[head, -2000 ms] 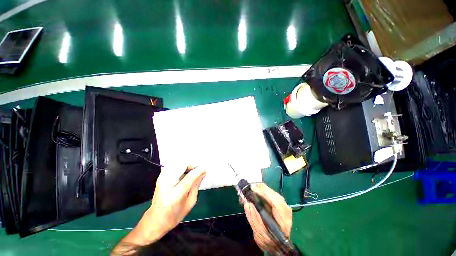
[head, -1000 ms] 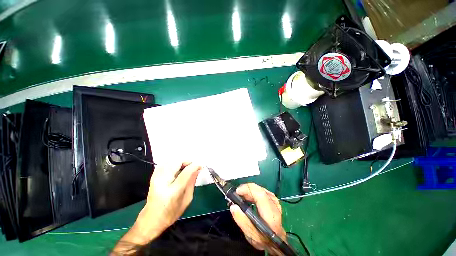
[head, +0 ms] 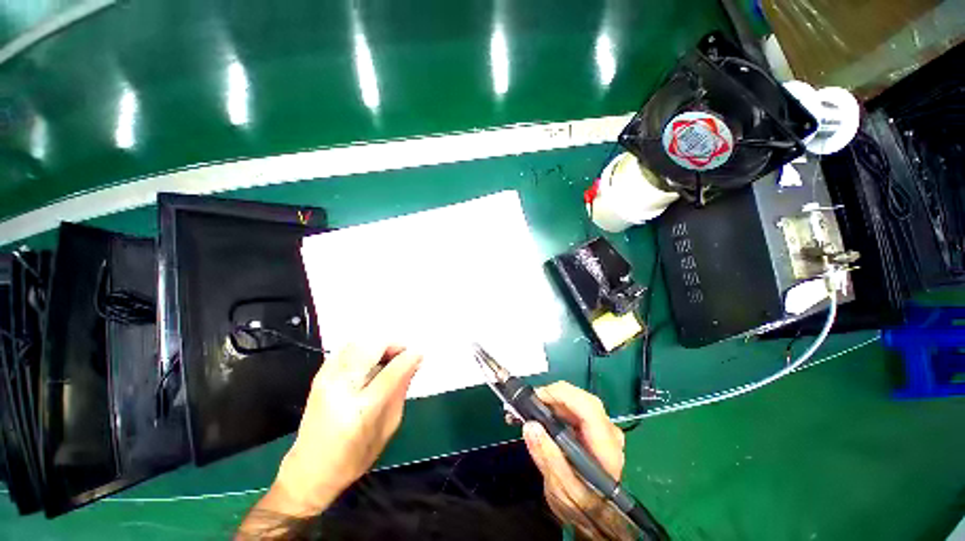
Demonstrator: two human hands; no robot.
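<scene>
The solar panel, face down (head: 429, 280), lies as a white rectangle in front of me. My left hand (head: 360, 396) rests at its lower left edge with thumb and fingers pinched on the end of the lead wire (head: 288, 338). The wire comes from the nearest black rear housing (head: 249, 391); its tip is hidden by my fingers. My right hand (head: 577, 444) holds the soldering iron (head: 561, 439), its metal tip over the lower part of the white panel, to the right of my left fingertips.
More rear housings (head: 85, 359) lean at the left. Right of the panel are the iron stand (head: 593, 277) with a yellow sponge (head: 617, 330), a cream container (head: 626, 196), the fan (head: 730, 132) and the solder feeder (head: 720, 269) with its tube (head: 778, 375).
The soldering iron first moved left to my left fingertips, then moved back right, away from them. My left hand has kept its pinch near the panel's lower left edge.
</scene>
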